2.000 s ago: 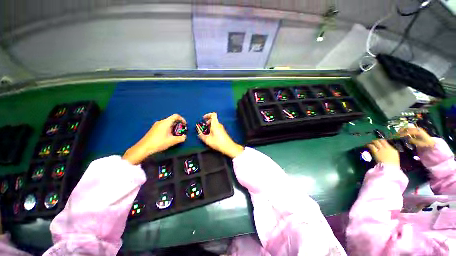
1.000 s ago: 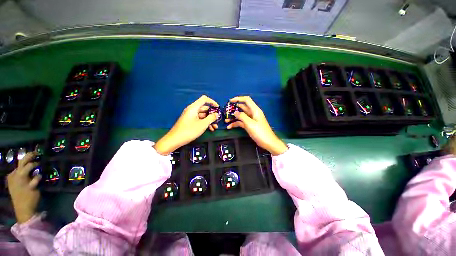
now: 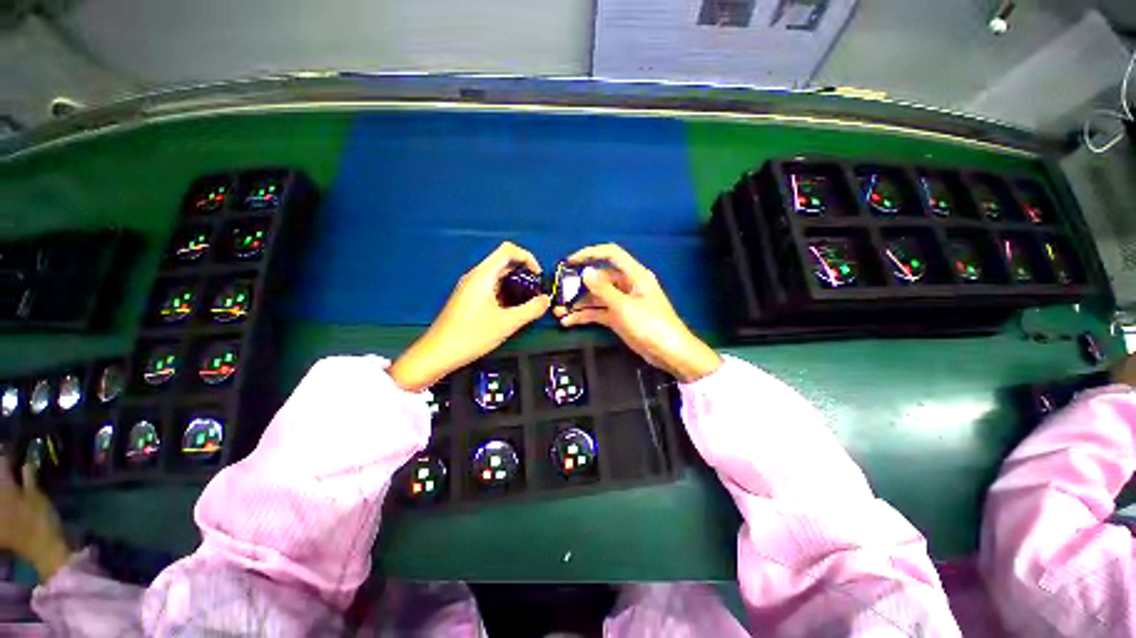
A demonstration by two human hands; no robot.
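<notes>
My left hand (image 3: pixel 480 312) holds a dark round gauge (image 3: pixel 520 285) over the near edge of the blue mat (image 3: pixel 498 175). My right hand (image 3: pixel 627 305) holds a second gauge (image 3: pixel 572 285), whose face glares white, close beside the first. I cannot tell whether the two touch. Below my hands lies a black foam tray (image 3: pixel 533 424) with gauges in several pockets. Its pockets at the right end hold no gauge. Its left part is hidden by my left sleeve.
A tray stack (image 3: pixel 797 299) full of gauges stands at the right. A long tray of gauges (image 3: pixel 255 337) stands at the left, with more trays (image 3: pixel 62 280) beyond. Neighbouring workers' hand (image 3: pixel 28 517) and sleeve (image 3: pixel 1071 499) show at both sides.
Both hands have come together over the mat. The gauges have turned; the right one now glares white. The view has shifted, and the left neighbour's hand has moved down and left.
</notes>
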